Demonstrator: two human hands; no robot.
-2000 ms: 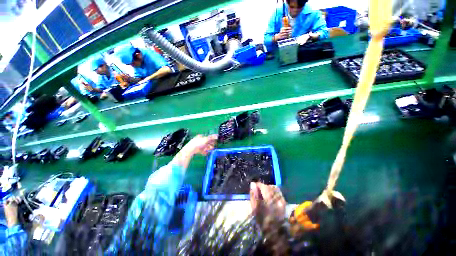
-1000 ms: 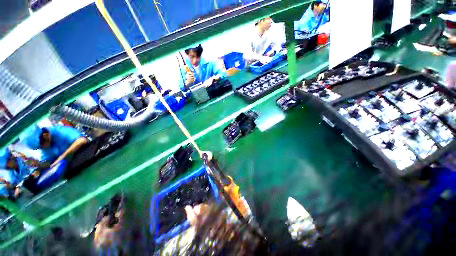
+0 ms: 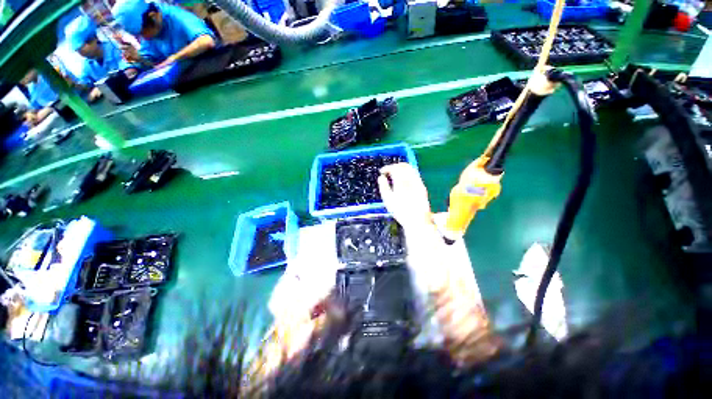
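Observation:
An open black housing (image 3: 373,273) lies in front of me, small parts in its far half. My left hand (image 3: 303,287), pale and blurred, is at the housing's left side; its fingers are unclear. My right hand (image 3: 402,189) is over the right part of the large blue bin (image 3: 315,187), fingertips at the heaped black parts (image 3: 355,181); whether it holds one cannot be told. The small blue bin (image 3: 243,241) with dark pieces stands left of the housing. The yellow-orange electric screwdriver (image 3: 471,199) hangs beside my right forearm, touched by no fingers.
Open housings (image 3: 129,265) lie at left beside a blue tray of white items (image 3: 58,253). More housings (image 3: 355,125) line the far side. A black cable (image 3: 582,171) hangs at right near a white scrap (image 3: 540,288). Parts trays (image 3: 550,45) and people (image 3: 168,35) are across the line.
My left hand, earlier around a black housing at left, is now beside the open housing in front of me. My right hand is now over the large bin. The view has swung back left and down.

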